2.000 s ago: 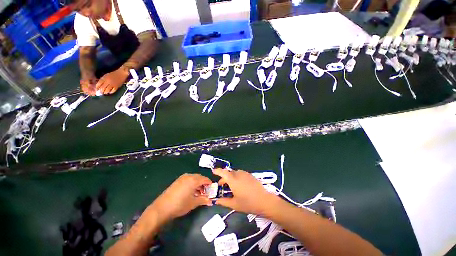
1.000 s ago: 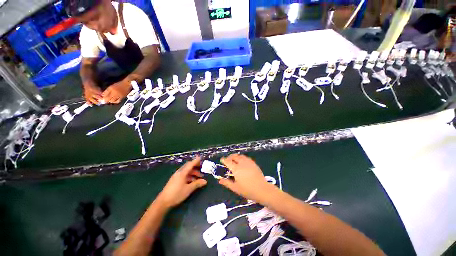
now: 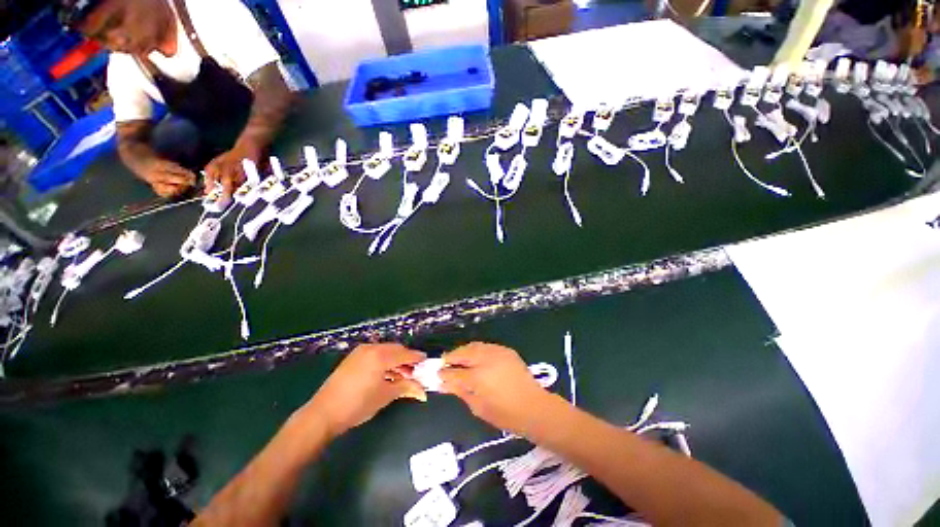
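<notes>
A small white adapter unit is held between my two hands above the near bench. My left hand grips its left side, and my right hand grips its right side. The fingers hide most of the unit, so its inside cannot be told. A white cord coil shows just beyond my right hand. Closed white adapters lie below my hands on the bench, with white cords bundled beside them, partly under my right forearm.
Black insulating pieces lie in a heap at lower left. A white sheet covers the right. Beyond the bench edge, a belt carries rows of open adapters with dangling cords. A blue bin and another person are on the far side.
My hands have closed together around the white unit, which lay between them with its dark part showing a second ago. The camera view has shifted, moving the belt items leftward.
</notes>
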